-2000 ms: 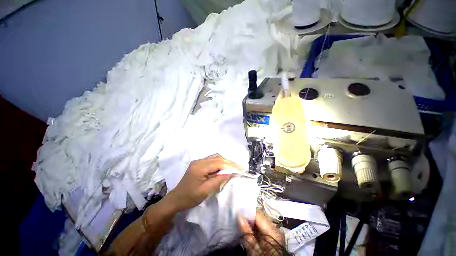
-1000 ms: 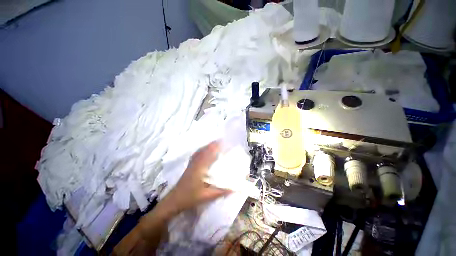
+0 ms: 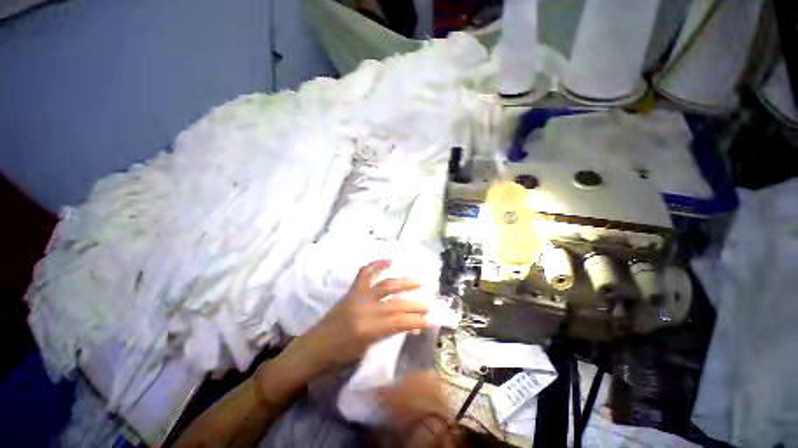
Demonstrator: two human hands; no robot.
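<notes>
A white fabric piece [image 3: 376,376] lies left of the needle area and hangs towards the lap. My left hand [image 3: 372,313] lies over the cloth just left of the needle area [image 3: 459,267], fingers spread. My right hand [image 3: 416,411] is blurred at the bottom edge, by the lower part of the piece; its grip cannot be made out. The overlock machine [image 3: 604,197] stands right of my hands, with a yellowish translucent piece [image 3: 510,229] upright on its front.
A big heap of white pieces [image 3: 201,201] fills the left. White thread cones [image 3: 612,52] and a blue tray [image 3: 713,166] with white cloth stand behind the machine. A white strip with a printed label [image 3: 522,391] lies below the needle area. Ribbed knobs [image 3: 601,273] line the front.
My right hand has come back into view at the bottom. My left hand's fingers are now spread over the cloth nearer the needle. The camera view has shifted, so the machine appears smaller.
</notes>
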